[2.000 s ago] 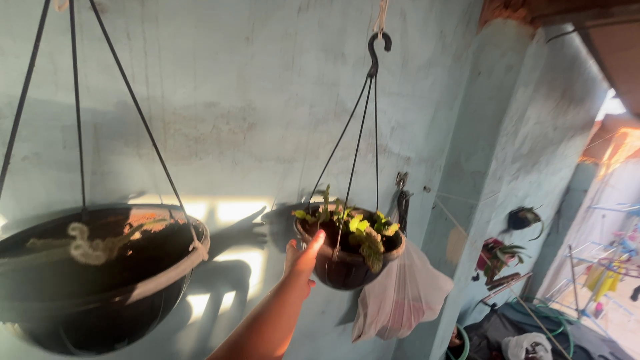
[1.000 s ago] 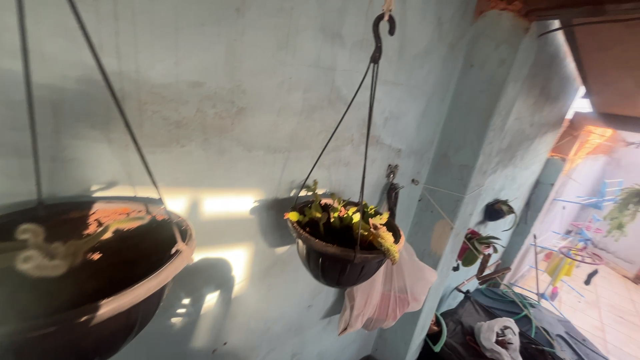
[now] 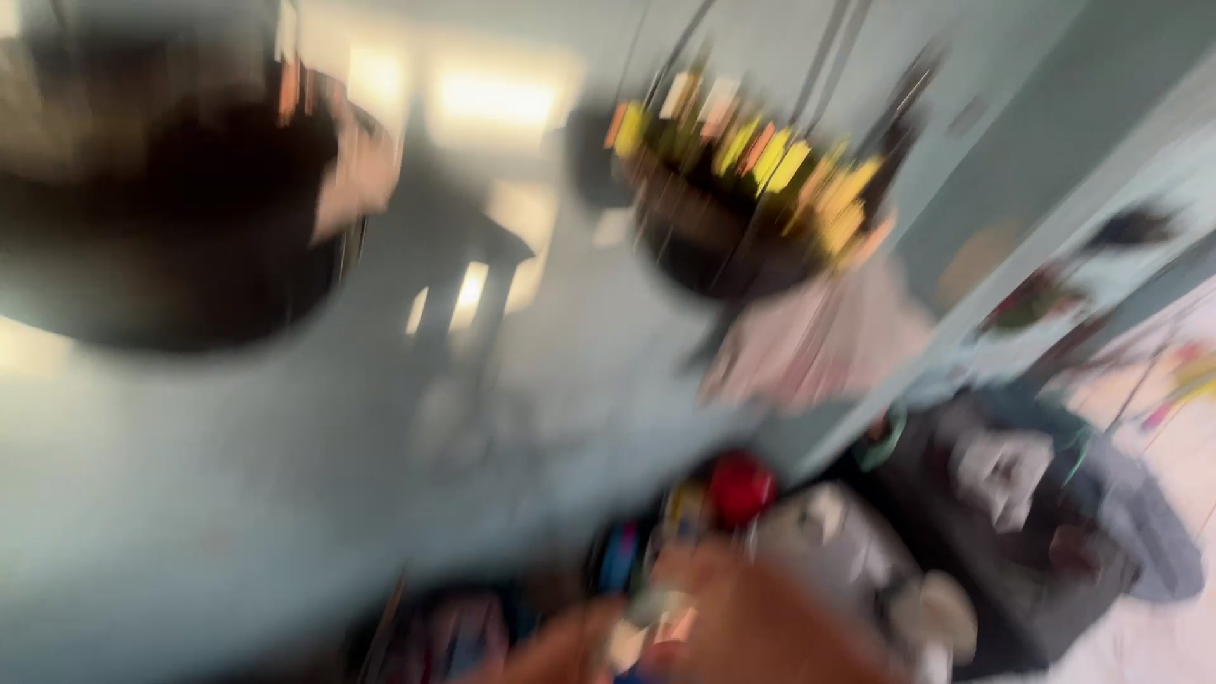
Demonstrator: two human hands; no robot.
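Observation:
Heavy blur covers the head view. Low in the middle, my right hand (image 3: 760,613) and what seems to be my left hand (image 3: 565,646) are close together. A small pale thing (image 3: 655,608) shows between them; whether either hand grips it cannot be told. Above them hangs a dark hanging pot (image 3: 731,247) with a yellow-green plant (image 3: 760,161), untouched. A larger dark hanging pot (image 3: 190,247) with a pale rim is at the upper left, also away from my hands.
A pale blue wall (image 3: 332,456) runs behind the pots. A pinkish plastic bag (image 3: 826,332) hangs behind the smaller pot. Below are a red round object (image 3: 741,486), a grey cloth-like item (image 3: 836,541) and a dark covered pile (image 3: 988,570). Small wall plants (image 3: 1035,299) are at right.
Two seconds ago a hand touched the smaller hanging pot; one second ago no hand was in view. Now hands show at the bottom. The view has tilted down.

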